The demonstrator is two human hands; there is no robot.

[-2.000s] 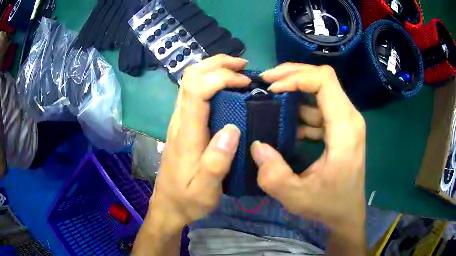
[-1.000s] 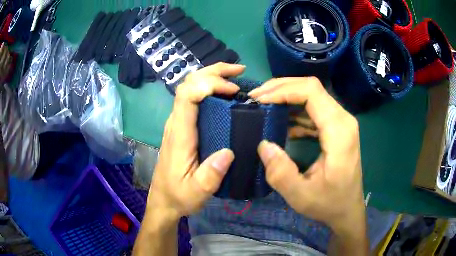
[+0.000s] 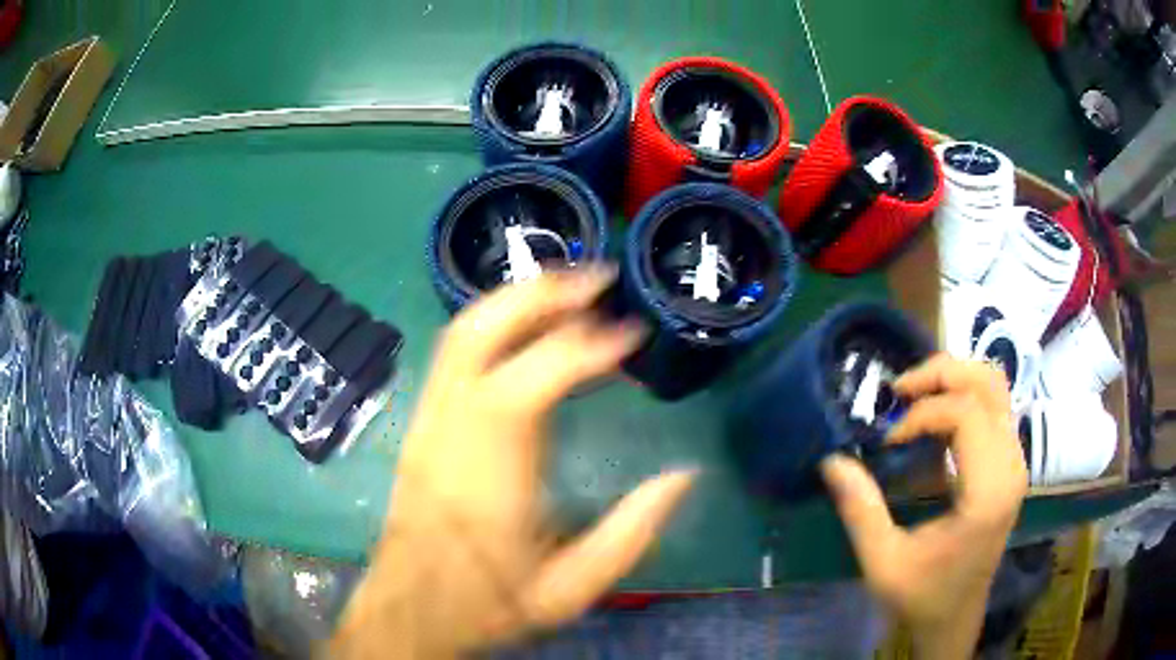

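My right hand [image 3: 948, 477] holds a blue speaker housing [image 3: 787, 419] by its near right side, low over the right of the bench. The housing's open end faces up and right and shows a white connector inside. My left hand [image 3: 503, 464] is empty, its fingers apart and blurred, with its fingertips in front of the standing housings. Three other blue housings, one of them here [image 3: 709, 264], stand with open ends up. A red housing [image 3: 709, 123] stands behind them, and another red housing [image 3: 864, 187] leans at the right with its black strip recess showing.
Black strips with button pads [image 3: 271, 348] lie fanned on the green bench [image 3: 323, 181] at left. A clear plastic bag [image 3: 90, 438] is at the left edge. A carton [image 3: 1128, 438] of white rings [image 3: 1077, 432] stands at right. A small open carton [image 3: 58, 103] is far left.
The view has shifted, showing more of the bench. The blue housing has moved from between both hands to my right hand, at the right. My left hand has let go of it.
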